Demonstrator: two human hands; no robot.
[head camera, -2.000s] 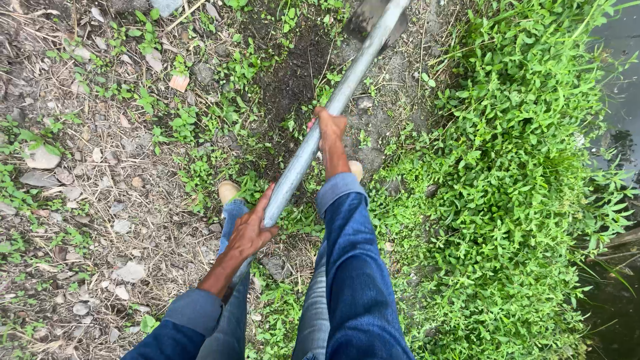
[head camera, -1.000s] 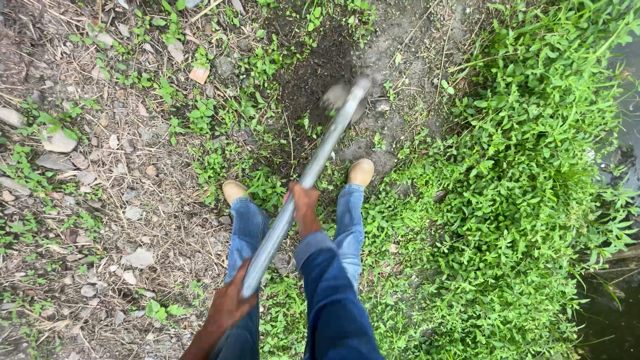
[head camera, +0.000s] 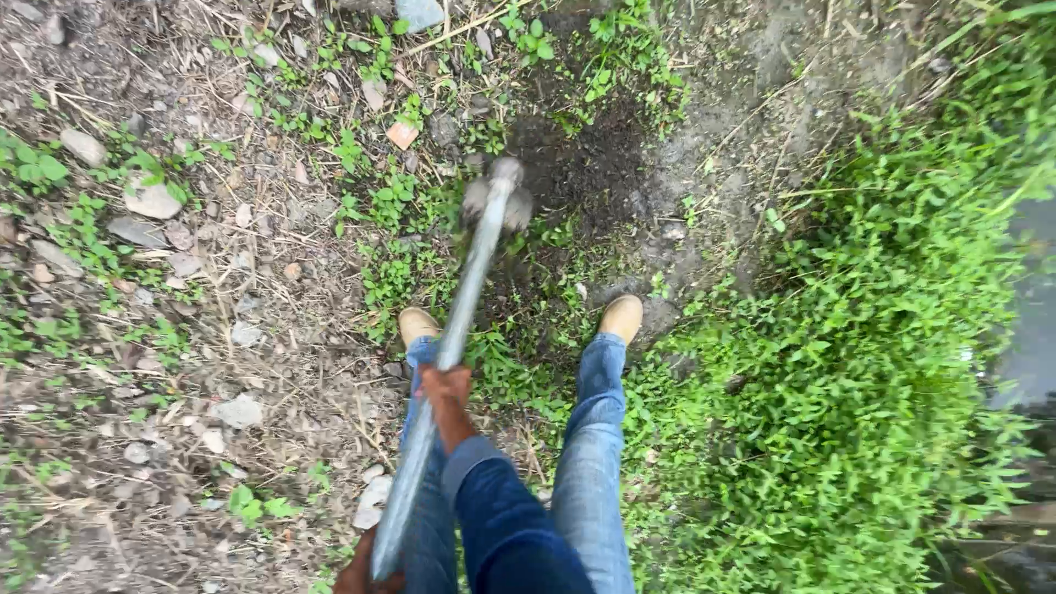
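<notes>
A long grey metal-looking pole (head camera: 470, 301) runs from the bottom left up to a blurred, soil-coloured tool head (head camera: 499, 202), perhaps a hoe's blade. My right hand (head camera: 446, 392) is closed around the middle of the pole. Near its lower end, my left hand (head camera: 367, 569) grips it and is partly cut off by the frame's bottom edge. The tool head is over green weeds, at the left side of a patch of dark, loose soil (head camera: 598, 173). Blur hides whether it touches the ground.
My two tan shoes (head camera: 621, 318) stand apart below the dark soil. Stones (head camera: 153, 198) and dry stalks cover the ground at left, with a reddish fragment (head camera: 402, 134) near the tool head. Dense green plants (head camera: 866, 396) border water (head camera: 1035, 305) at right.
The tool head has swung from the upper right to the left side of the dark soil. Both hands have moved down and toward the left leg, still holding the pole.
</notes>
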